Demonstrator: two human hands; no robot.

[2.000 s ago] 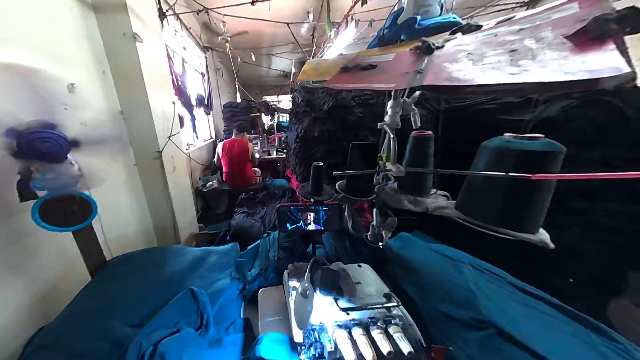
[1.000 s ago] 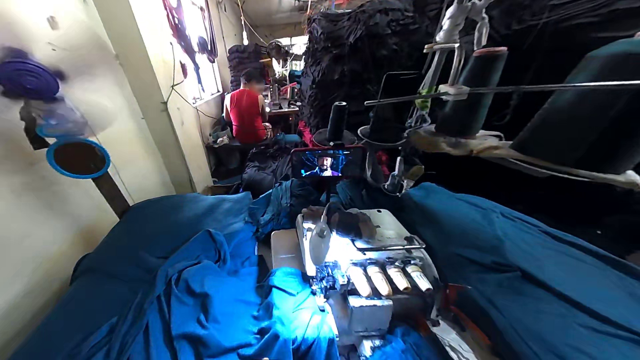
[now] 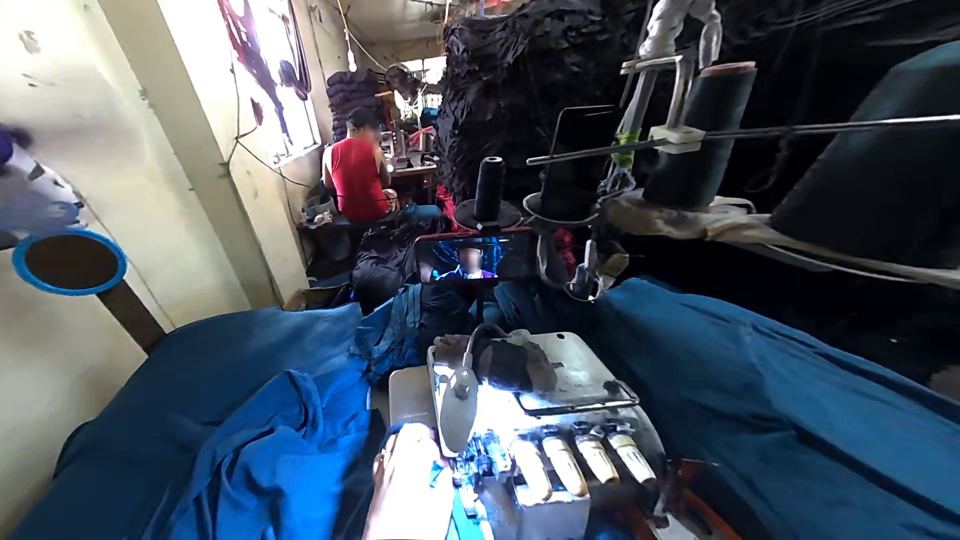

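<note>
My left hand [image 3: 409,480] lies at the bottom centre, brightly lit, on blue fabric just left of the needle area of a serger sewing machine [image 3: 570,360]. Its fingers are mostly lost in glare, so their grip is unclear. A lamp head [image 3: 458,409] hangs over the needle area, beside my fingertips. Several cream tension knobs [image 3: 592,457] stand in a row on the machine's front. Blue fabric [image 3: 262,450] lies bunched left of my hand. My right hand is not visible.
More blue fabric [image 3: 750,397] spreads to the right. A phone [image 3: 480,256] with a lit screen stands behind the machine. Thread cones [image 3: 701,135] rise at the right, with a metal rod before them. A person in red [image 3: 358,176] sits further back, near dark piled cloth [image 3: 517,97].
My left hand has come into view beside the needle area, where only lit blue fabric showed a second ago. The view has shifted down and closer to the machine since the first frame.
</note>
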